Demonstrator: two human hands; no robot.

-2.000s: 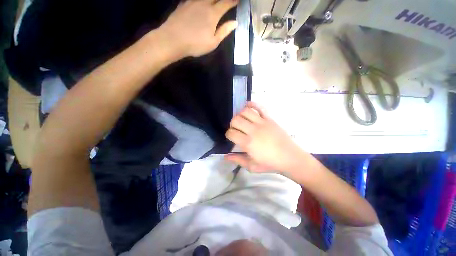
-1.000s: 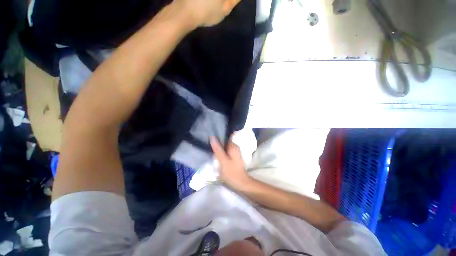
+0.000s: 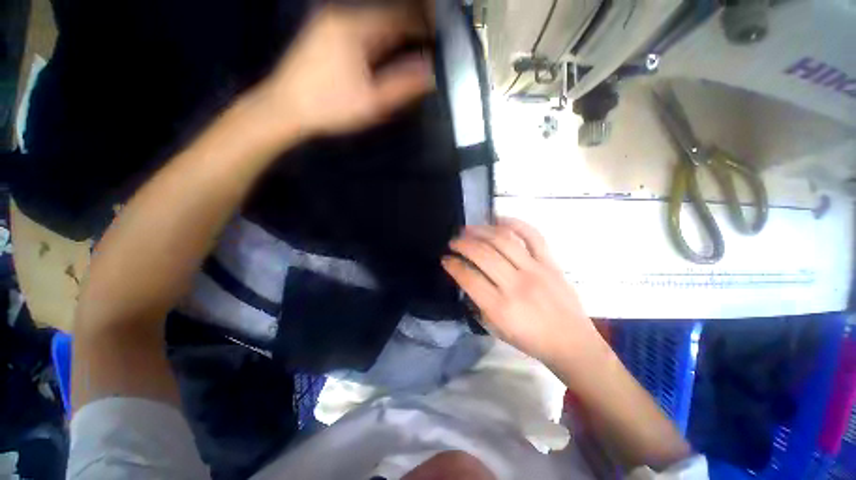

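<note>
The black garment body (image 3: 347, 187) covers the table left of the needle and hangs over the front edge. A narrow grey strip (image 3: 466, 84) with a black band runs along its right edge. A black flap (image 3: 328, 319) lies on the grey fabric side (image 3: 253, 253) near the lap. My left hand (image 3: 361, 70) is blurred over the upper garment, thumb apart from the fingers; its hold is unclear. My right hand (image 3: 512, 281) holds the lower end of the strip's edge. The presser foot area (image 3: 563, 94) is right of the strip, not touching it.
The cream sewing machine head (image 3: 713, 56) is at upper right. A dark guide with a ribbed knob (image 3: 595, 129) sits by the needle. Shears (image 3: 696, 169) lie on the table (image 3: 657, 300) to the right. Blue baskets (image 3: 657, 366) stand below. A wooden extension (image 3: 42, 272) is at left.
My right hand has moved from the lap back up to the strip's edge. More grey fabric and the black flap now show near the lap. The view has shifted, bringing the machine head back in.
</note>
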